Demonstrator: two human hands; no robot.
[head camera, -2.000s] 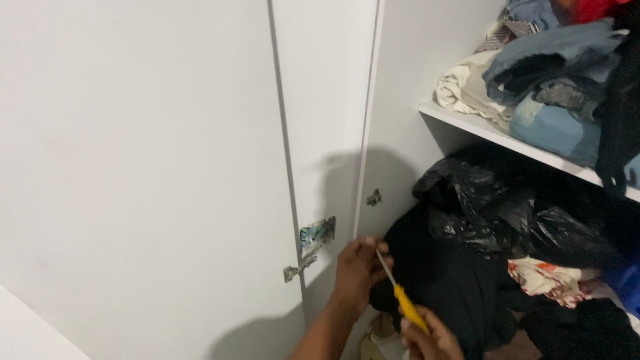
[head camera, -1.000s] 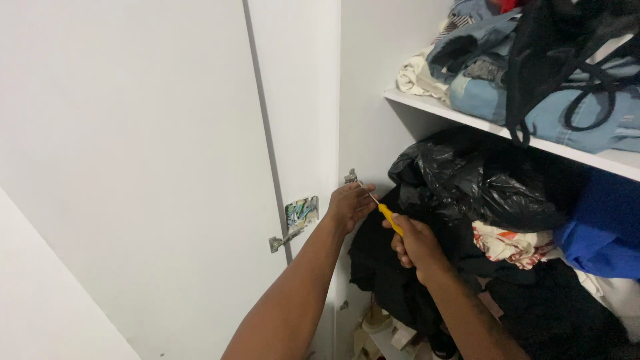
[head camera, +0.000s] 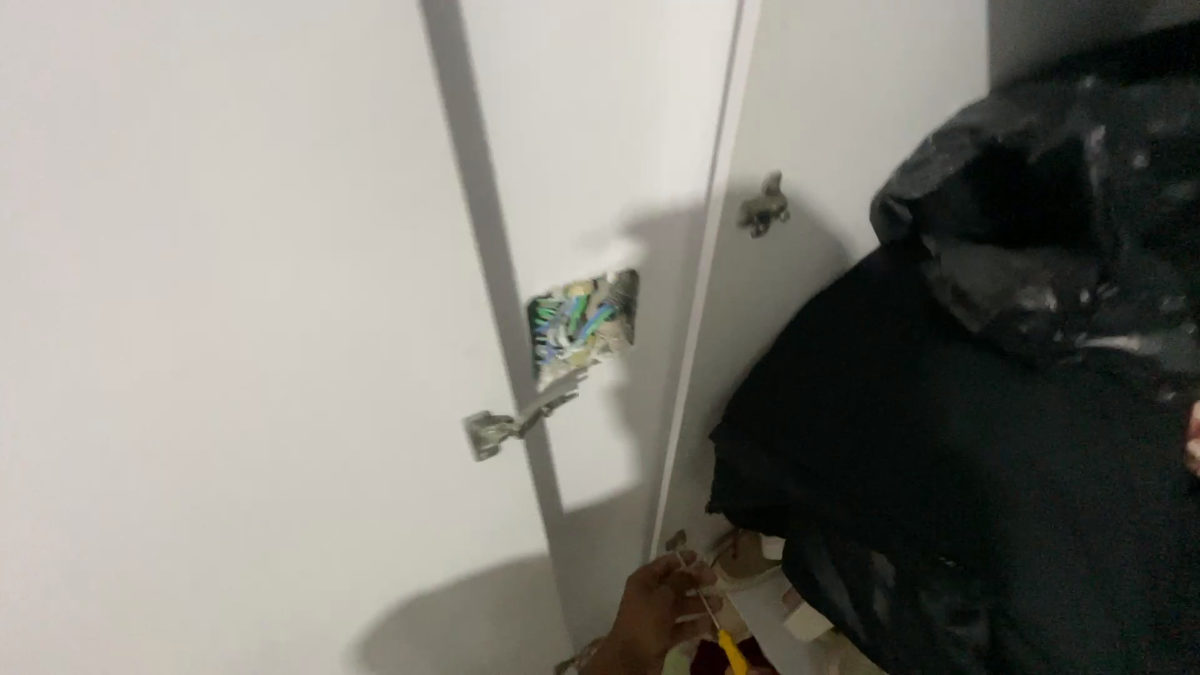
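Note:
Low in the head view, my left hand (head camera: 661, 600) has its fingers around the shaft of a screwdriver with a yellow handle (head camera: 731, 652), close to a small metal hinge plate (head camera: 677, 541) on the cabinet side panel. Only a sliver of my right hand (head camera: 761, 670) shows at the bottom edge, by the yellow handle. Higher on the same panel sits another metal hinge plate (head camera: 764, 204). A metal hinge arm (head camera: 492, 434) is fixed to the white door (head camera: 281, 328) and reaches over its edge.
Wires show in a rough square opening (head camera: 583, 323) in the white wall strip. A black plastic bag (head camera: 1050, 216) and black cloth (head camera: 891, 403) bulge out on the right. Shoes (head camera: 745, 558) lie beneath them.
Both hands and the screwdriver have moved down from the upper hinge plate to the lower one. The view has shifted closer and lower.

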